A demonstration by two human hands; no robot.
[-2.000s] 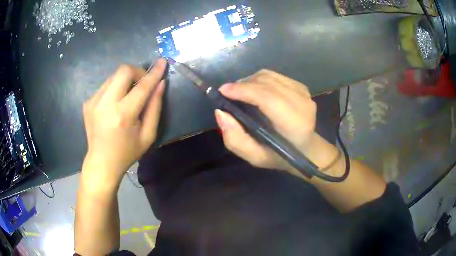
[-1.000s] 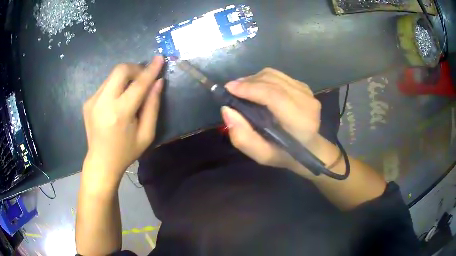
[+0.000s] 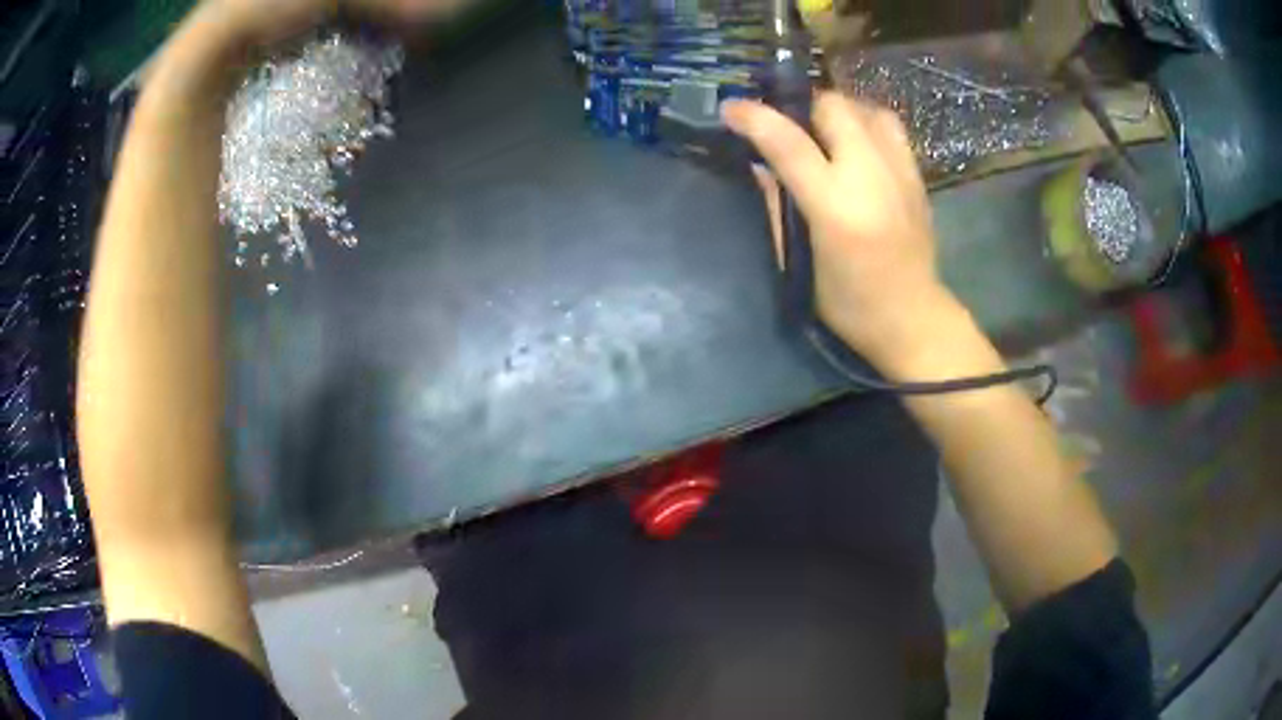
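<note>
My right hand (image 3: 865, 211) is at the upper middle, closed around the black soldering iron (image 3: 797, 274); the iron's tip is not clearly visible. My left hand (image 3: 408, 7) is blurred and mostly cut off by the top edge, so its fingers and anything in them are hidden. Blue circuit boards (image 3: 619, 92), stacked and overlapped, lie at the top middle, just left of my right hand, and are partly blurred. A loose pile of small clear components (image 3: 302, 141) lies beside my left forearm.
A brown tray with grey metallic bits (image 3: 956, 120) is right of my right hand. A round yellow-rimmed pot (image 3: 1111, 222) stands at the right bench edge. A red stool (image 3: 1212, 324) is beyond it. Dark ribbed racks (image 3: 42, 352) stand far left. The iron's cord loops over my right wrist.
My left hand has moved up and out past the top edge. My right hand has moved up with the iron. The view has shifted, and the single board no longer lies at mid-bench.
</note>
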